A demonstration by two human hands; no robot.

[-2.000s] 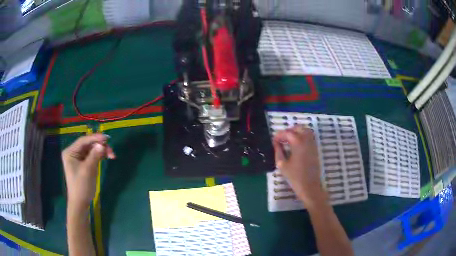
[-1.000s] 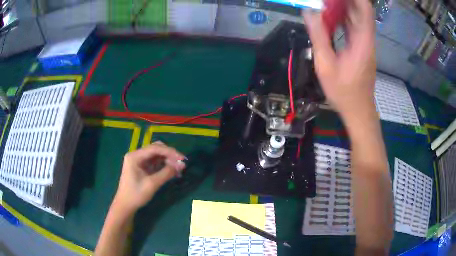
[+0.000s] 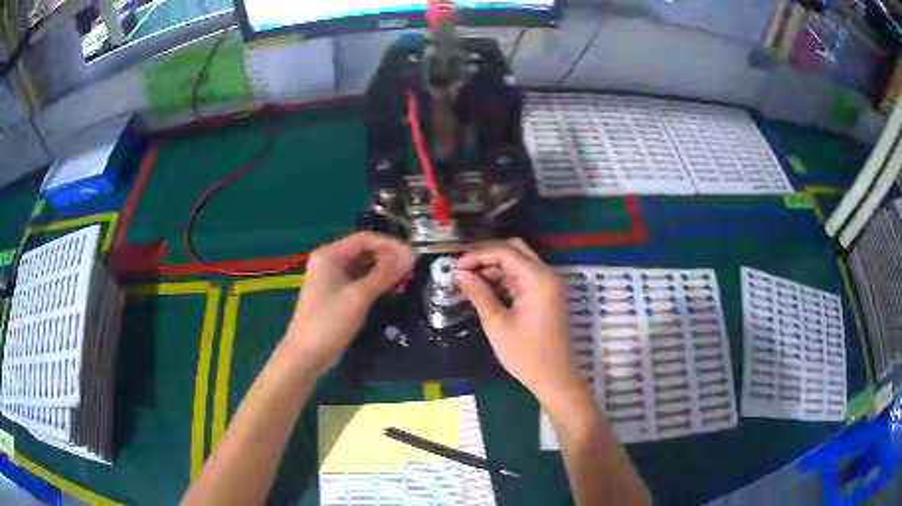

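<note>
The black test fixture stands upright on its black base. Its red clamp handle points up at the top edge of the picture. Under the clamp is the silver round holder with a white, dark-centred top. My left hand is just left of the holder, thumb and fingertips together. My right hand is at the holder's right side, fingertips pinched at its white top. Any small part between the fingertips of either hand is too small or hidden to tell.
Parts trays lie right of the fixture and behind it. A tray stack stands at left, another at far right. A pen lies across the record sheet with yellow paper. A red wire curves on the mat. A monitor is behind.
My right hand has come down from the red handle to the holder, and the handle now stands up. My left hand has moved right to the holder. The camera view has shifted.
</note>
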